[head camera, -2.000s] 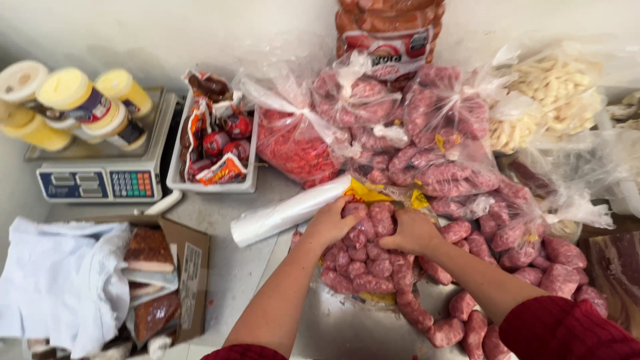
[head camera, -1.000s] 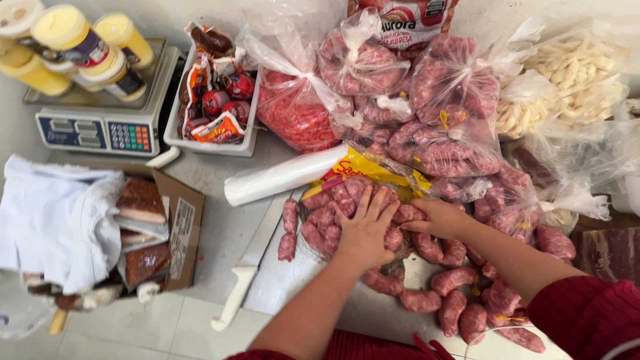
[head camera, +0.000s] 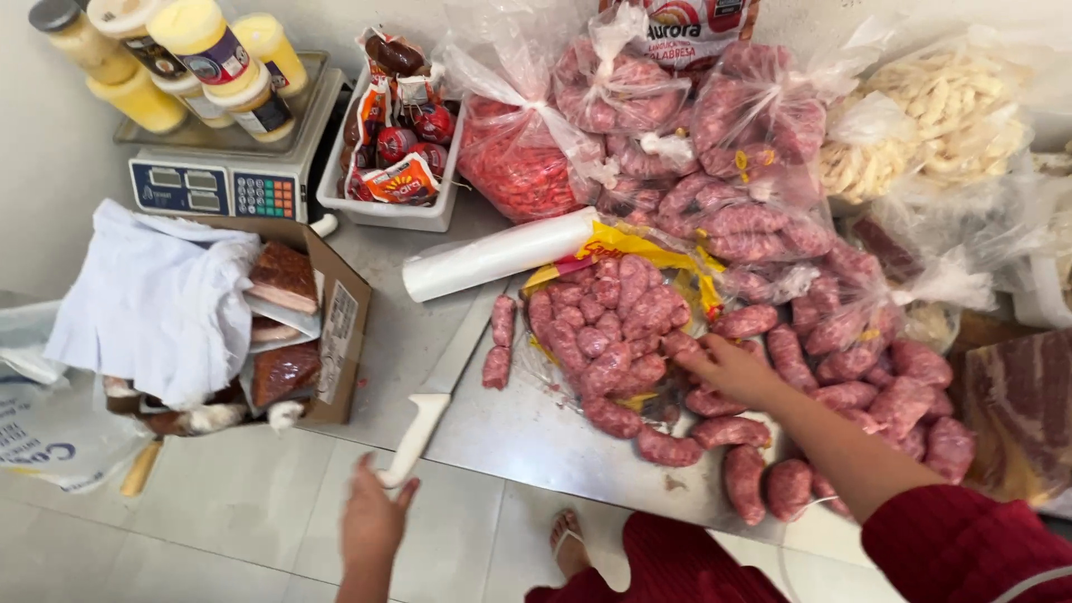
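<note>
My left hand (head camera: 375, 511) is just below the white handle of a knife (head camera: 416, 437), fingers apart, with a fingertip close to the handle's end; whether they touch I cannot tell. The knife's wide blade points up toward a white plastic roll (head camera: 500, 254). My right hand (head camera: 727, 368) reaches in from the right, its fingertips on a raw sausage link at the right side of a heap of sausages (head camera: 609, 322). That heap lies on a clear and yellow plastic bag (head camera: 624, 240). A short string of links (head camera: 499, 342) lies between knife and heap.
Tied bags of sausages (head camera: 758, 109) and a bag of red meat (head camera: 528, 151) stand behind. At left are a digital scale (head camera: 219, 184) with jars, a white bin (head camera: 389, 214) and a cardboard box (head camera: 345, 352) under a cloth. The metal table's front edge (head camera: 536, 479) crosses below.
My left hand has left the sausage heap and moved left and down to beside the knife handle. My right hand remains at the heap's right side.
</note>
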